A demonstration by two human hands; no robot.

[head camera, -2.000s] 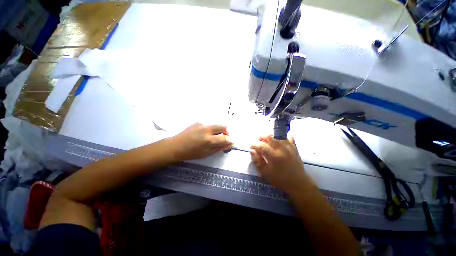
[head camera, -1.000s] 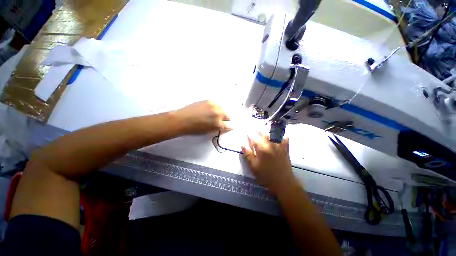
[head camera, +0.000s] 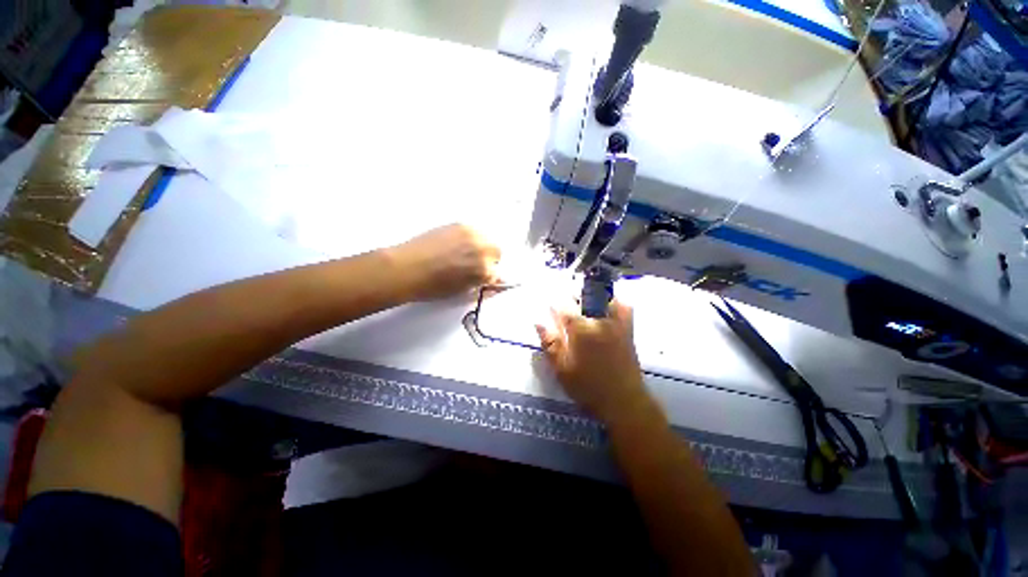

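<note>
My left hand (head camera: 451, 264) lies on the white table just left of the needle area, fingers curled together. My right hand (head camera: 588, 347) lies in front of the presser foot, fingers bent down on the bed. The sewing machine head (head camera: 699, 214) is white with a blue stripe. Its needle area (head camera: 552, 262) is washed out by the lamp, so any fabric between or under my fingers cannot be made out. The dark curved outline of the bed cover (head camera: 483, 329) shows between my hands.
White fabric strips (head camera: 113, 203) lie partly on the brown board (head camera: 68, 242) at left. Black scissors (head camera: 789, 383) lie right of my right hand. A printed ruler (head camera: 451, 406) runs along the front edge. A red object (head camera: 231, 507) and a white piece (head camera: 349, 471) are below the table.
Since two seconds ago, my left hand has moved up toward the needle area, uncovering the bed cover's curved outline. My right hand stays near the presser foot. The camera view has shifted.
</note>
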